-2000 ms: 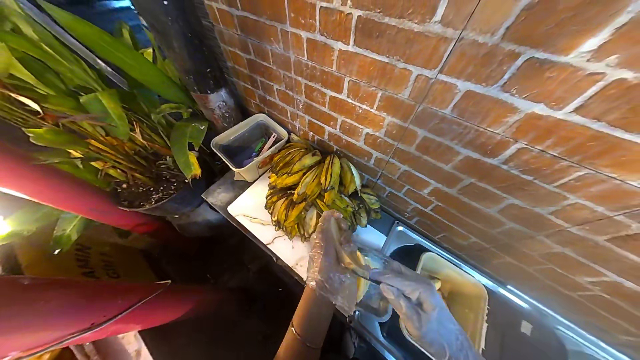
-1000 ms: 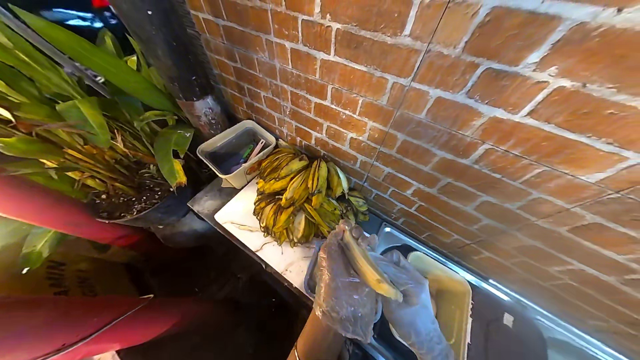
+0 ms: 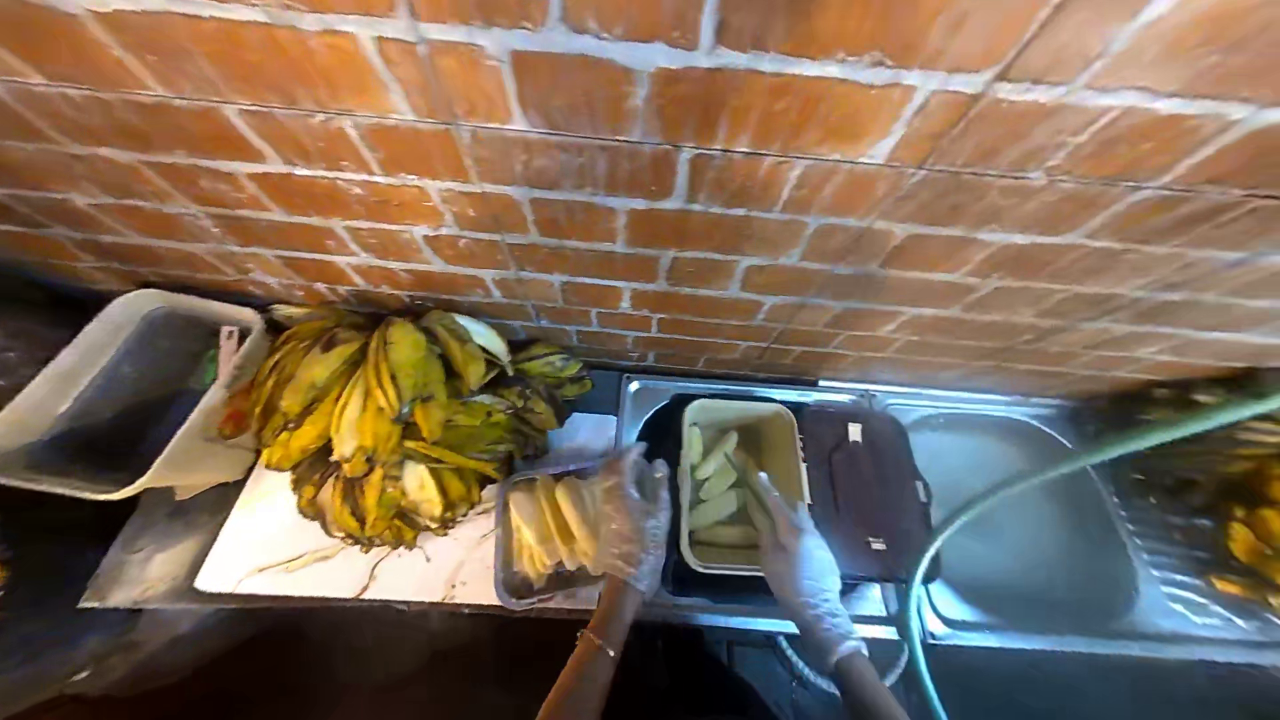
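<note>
My left hand [image 3: 635,520], in a clear plastic glove, is over the right edge of a clear container [image 3: 515,590] of long yellow pieces; its fingers look apart and nothing shows in them. My right hand [image 3: 802,570], gloved too, reaches over the right side of a beige tub [image 3: 803,455]. Along its fingers lies a long pale-brown piece, apparently a peeled plantain [image 3: 752,490], partly hidden by the hand. Several peeled plantains [image 3: 715,508] lie in the tub. A big heap of yellow-green plantains [image 3: 390,400] rests on a white marbled board [image 3: 250,560], left of the container.
The tub stands in a steel double sink, beside a dark flat object [image 3: 865,490]. The right basin [image 3: 1030,530] has a green hose [image 3: 1000,490] arching across it. A cream bin [image 3: 90,470] stands far left; more yellow fruit [image 3: 1255,540] is far right. A brick wall [image 3: 640,250] runs behind.
The view has swung right. My hands, together around a long pale plantain one second ago, are now apart: the left over the clear container, the right at the beige tub.
</note>
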